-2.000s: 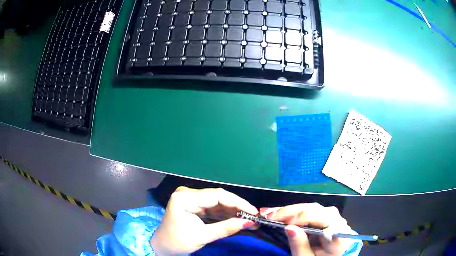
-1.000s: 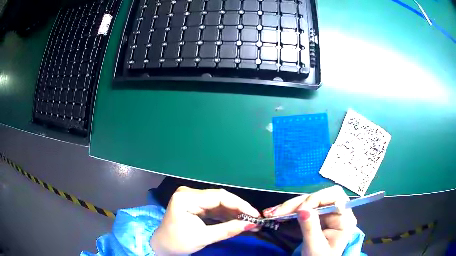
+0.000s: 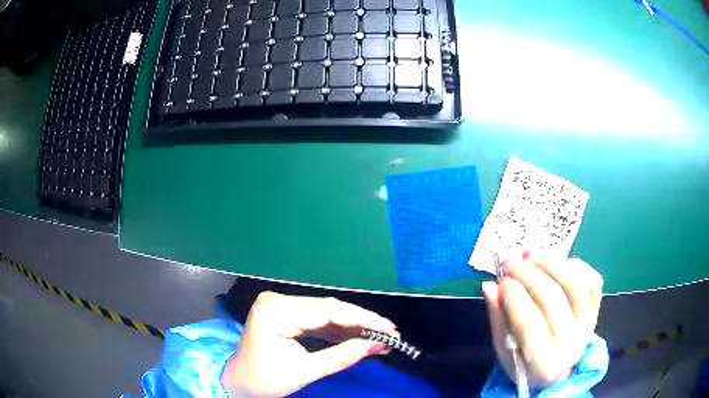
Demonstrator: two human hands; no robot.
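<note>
My left hand [image 3: 303, 342] holds a small dark ridged component [image 3: 391, 342] between thumb and fingers, below the bench edge. Its silvery teeth point out to the right. My right hand [image 3: 544, 315] holds slim silvery tweezers [image 3: 513, 359], with the tips at the lower left of the white sheet [image 3: 536, 206]. The sheet is densely dotted with black marks, and my fingers cover its lower edge. Whether the tips hold a piece cannot be told. A blue dotted sheet [image 3: 435, 225] lies flat just left of the white one.
A large black blister tray [image 3: 303, 123] lies ahead on the green mat [image 3: 256, 202]. A second black tray [image 3: 82, 128] with a white label [image 3: 133, 48] is at the left. A blue strand [image 3: 676, 23] is at the far right. Yellow-black tape [image 3: 74, 299] marks the floor.
My right hand has moved right and up from the component to the white sheet, turning the tweezers so their tips point up. My left hand still holds the component. The view has shifted slightly.
</note>
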